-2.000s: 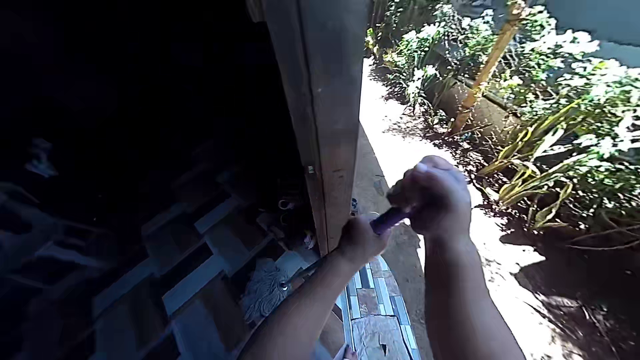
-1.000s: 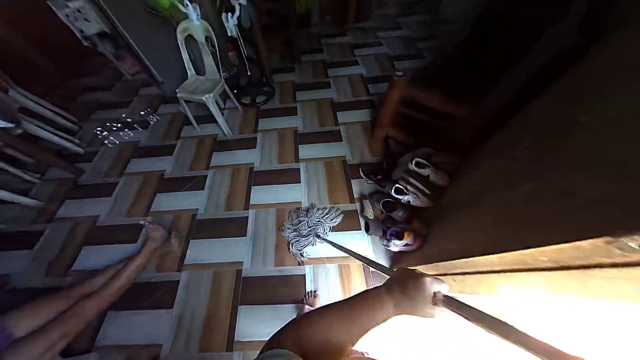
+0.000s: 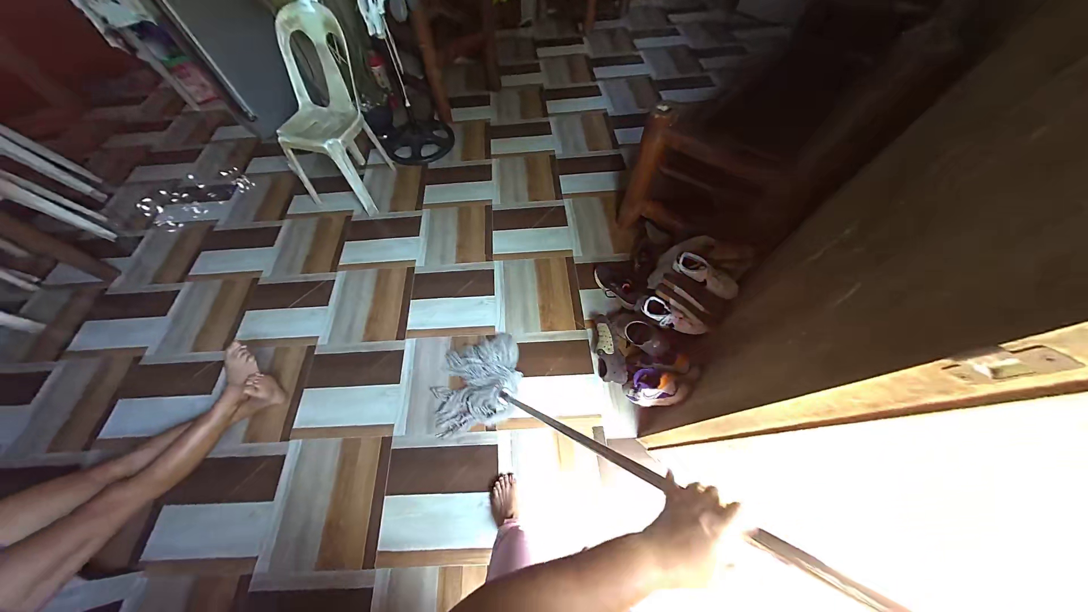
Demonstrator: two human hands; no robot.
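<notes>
A string mop [image 3: 484, 382] with a grey head lies against the tiled floor, its strands spread out. Its long handle [image 3: 586, 440] slants down to the right. My left hand [image 3: 690, 531] is closed around the handle at the lower right, partly washed out by bright light. Beyond this hand the handle continues toward the lower right edge. My right hand is not in view. One bare foot [image 3: 503, 499] of mine stands below the mop head.
Several shoes [image 3: 659, 323] are piled right of the mop, beside a wooden door [image 3: 892, 255]. A plastic chair [image 3: 321, 127] stands at upper left, near a black wheel-shaped base [image 3: 418, 142]. Another person's bare legs [image 3: 170, 463] stretch across the floor at left.
The view has swung from the sunlit path outside to the indoor floor. Two seconds ago both hands were in view on a handle; now only my left hand shows.
</notes>
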